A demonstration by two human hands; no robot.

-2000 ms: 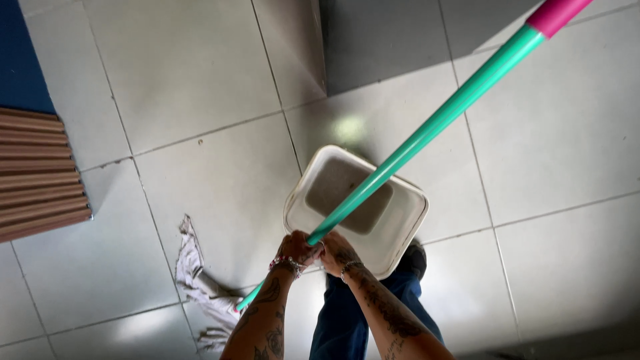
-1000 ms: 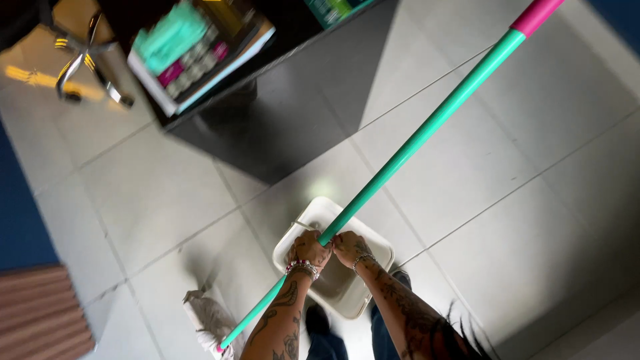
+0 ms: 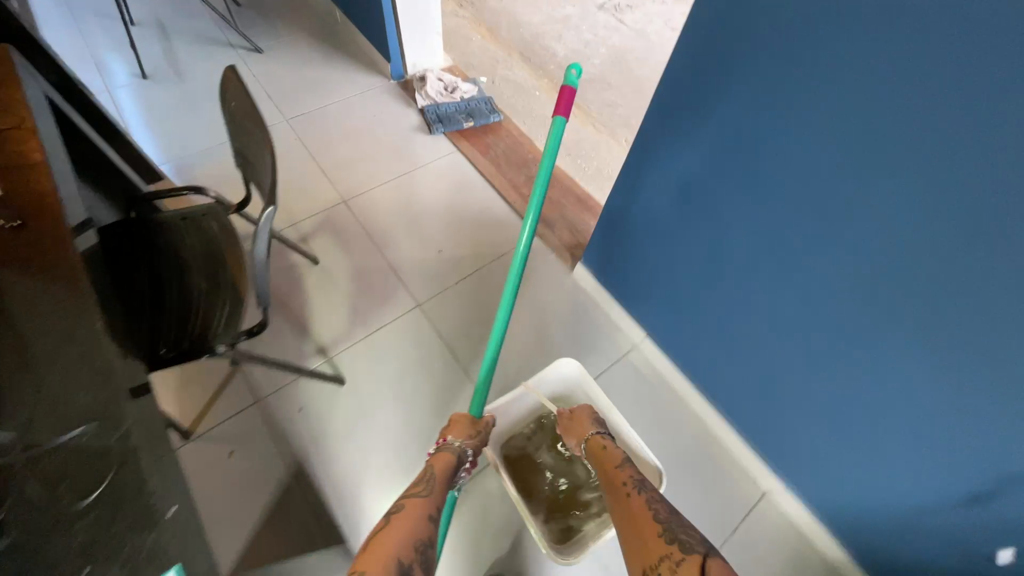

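In the head view my left hand (image 3: 470,433) is closed around a green pole (image 3: 512,280) with a pink band and a hooked green tip. The pole slants up toward the doorway, and its lower end runs out of view at the bottom. My right hand (image 3: 582,426) grips a thin pale bucket handle (image 3: 539,397) over a white rectangular bucket (image 3: 638,448). Murky brown water (image 3: 552,480) moves inside it. The left hand is beside the bucket's left rim.
A dark chair (image 3: 172,280) and a desk (image 3: 48,320) stand at left. A blue wall (image 3: 808,240) with a pale baseboard borders the right. A folded denim piece (image 3: 462,114) and a pale rag (image 3: 442,86) lie at the wooden threshold (image 3: 520,164).
Both hands were together on the pole; my right hand has let go of it and now holds the bucket handle. The view has swung to the doorway and blue wall.
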